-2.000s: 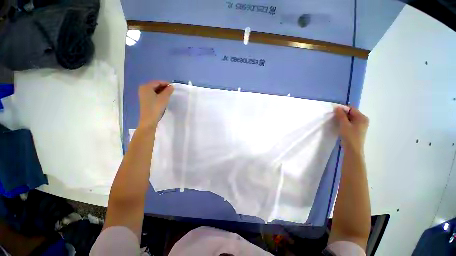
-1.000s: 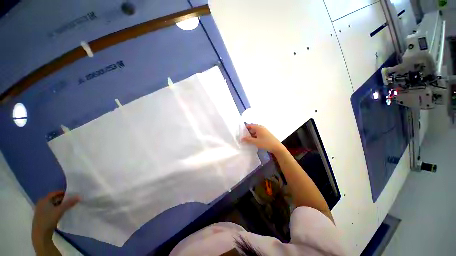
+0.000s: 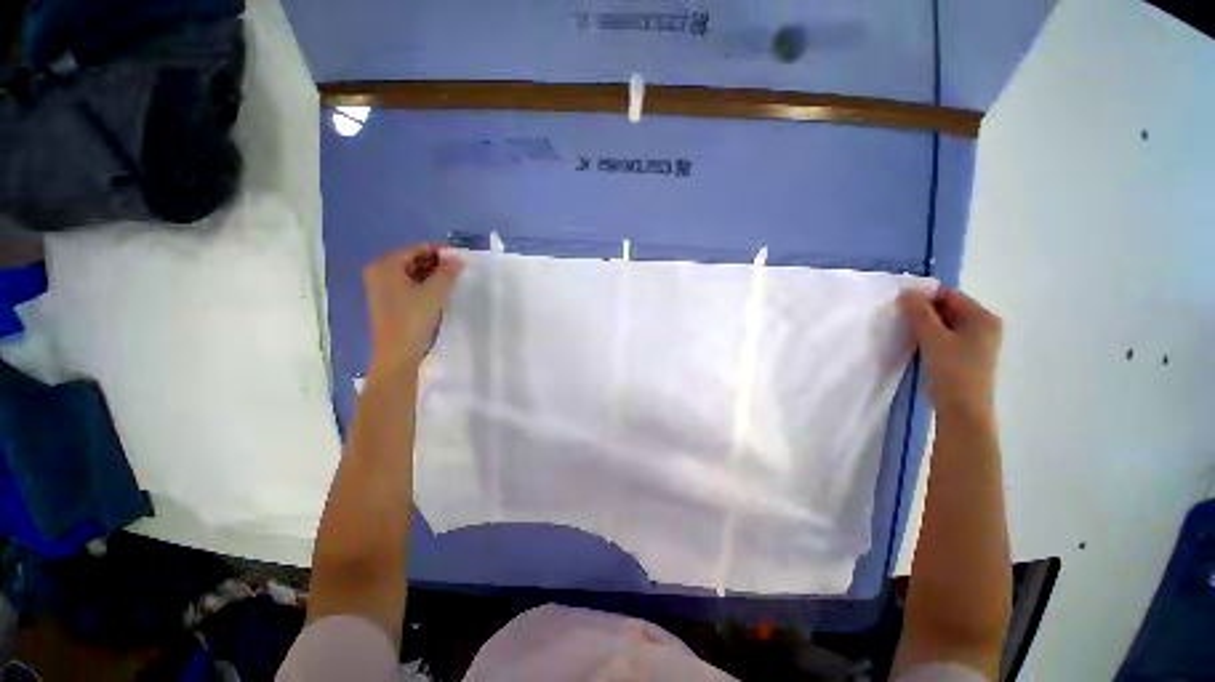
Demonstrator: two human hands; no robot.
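A thin white panel (image 3: pixel 626 400) lies spread over the blue sewing template (image 3: pixel 800 180), its straight edge at the top and a curved cut at the lower left. Light tape strips show through it, and small white tabs stick out above its top edge. My left hand (image 3: pixel 410 300) pinches the panel's upper left corner. My right hand (image 3: pixel 953 336) pinches its upper right corner. Brown hinge tape (image 3: pixel 533 100) with a white tab crosses the template above the panel.
A white panel stack (image 3: pixel 213 373) lies left of the template, with dark grey folded fabric (image 3: pixel 120 120) at its upper end. Blue pieces (image 3: pixel 67 446) are at the left edge. The white machine table (image 3: pixel 1093 293) is on the right, with another blue template's corner (image 3: pixel 1179 613) at the lower right.
The view has swung back left, so the machine head is out of sight. My hands have moved from the panel's sides to its upper corners. The panel lies flatter than two seconds ago.
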